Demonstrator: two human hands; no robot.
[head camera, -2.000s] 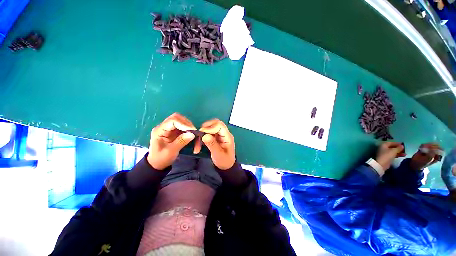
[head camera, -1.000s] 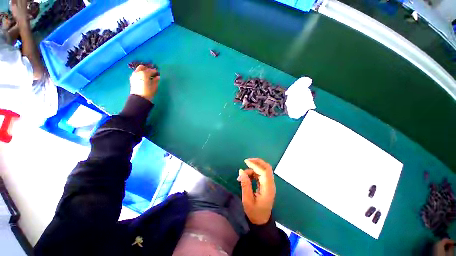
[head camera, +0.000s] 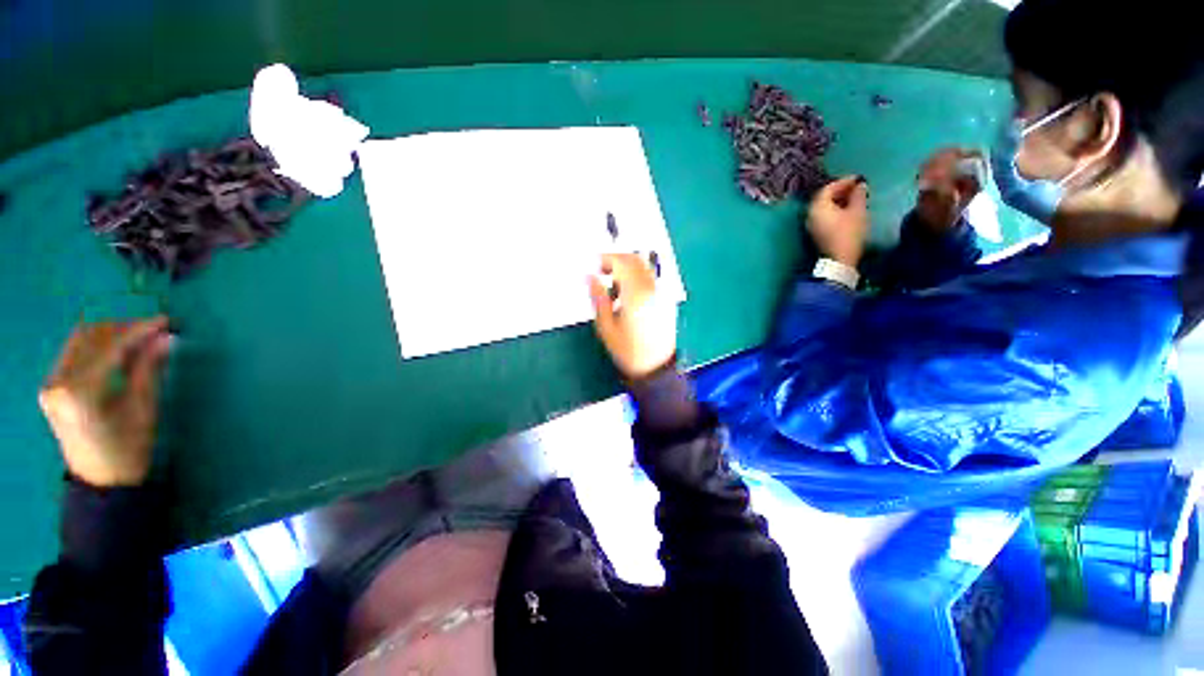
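Observation:
The white sheet (head camera: 502, 251) lies on the green bench in front of me. One small dark part (head camera: 611, 225) lies on it, and another dark part (head camera: 655, 264) shows beside my right fingertips. My right hand (head camera: 636, 314) is over the sheet's right part, thumb and index finger bent close together; whether a part is between them is hidden. My left hand (head camera: 108, 403) is blurred above the bench at the left, fingers bent, with a dark spot at the fingertips that I cannot make out. The jumbled pile of dark parts (head camera: 198, 205) lies beyond it.
A crumpled white cloth (head camera: 306, 136) lies between pile and sheet. At the right, a person in blue (head camera: 964, 357) sits with hands near another dark pile (head camera: 776, 143). Blue bins (head camera: 924, 581) stand below at the right. The dark green belt (head camera: 502, 33) runs beyond the bench.
My left hand has come back from the small row of parts by the blue tote. My right hand has moved over the sheet's parts. The view has turned right.

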